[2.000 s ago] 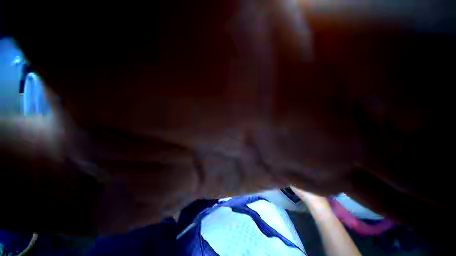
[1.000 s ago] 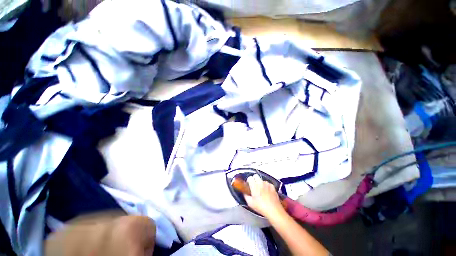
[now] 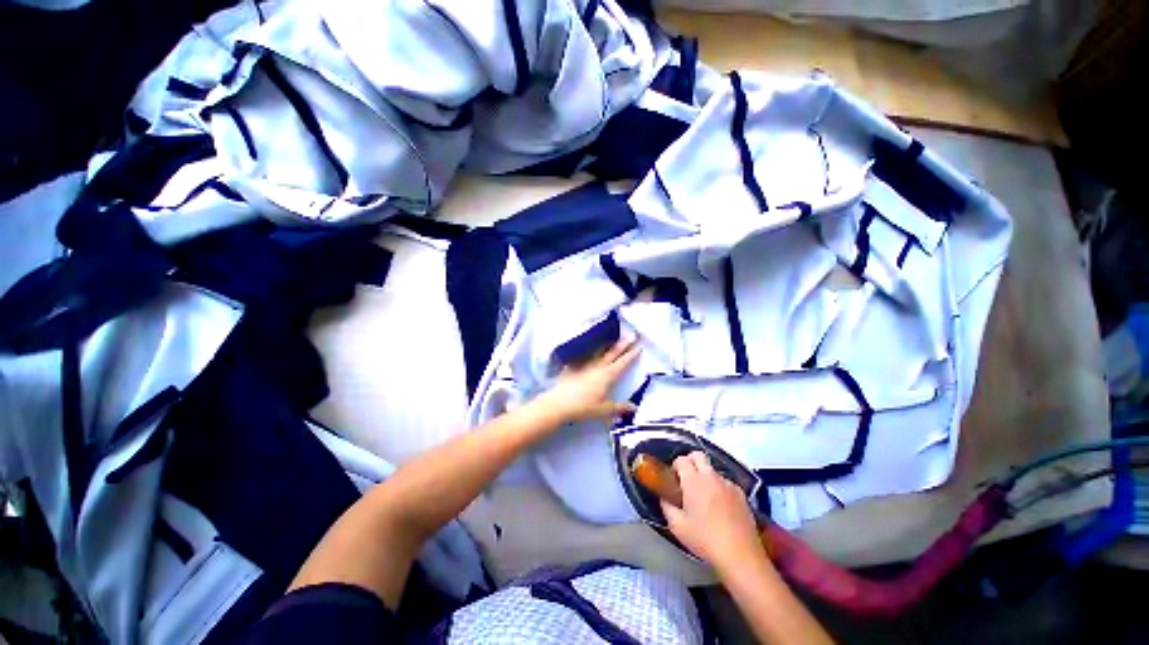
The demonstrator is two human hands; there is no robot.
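A pale grey-white garment (image 3: pixel 794 302) with navy strips lies open on the table. A pale panel with a dark outline (image 3: pixel 756 422) lies near its lower edge. My right hand (image 3: pixel 708 504) grips the wooden handle of a steam iron (image 3: pixel 649 447), whose soleplate rests at the garment's lower edge, by the panel's left end. My left hand (image 3: pixel 590 384) lies bare on the cloth, fingers apart, just above and left of the iron, beside a small navy piece (image 3: pixel 588 340).
A crumpled navy-and-pale garment pile (image 3: pixel 365 114) stands at the far left and runs down the left side. A red-sleeved hose (image 3: pixel 869 590) trails right from the iron. Tan board (image 3: pixel 869 78) edges the far side. A blue thing (image 3: pixel 1094 527) is at the lower right.
My left hand has come onto the garment from the lower left, where a blurred brownish shape was. The iron stays at the garment's lower edge in my right hand. The view has shifted.
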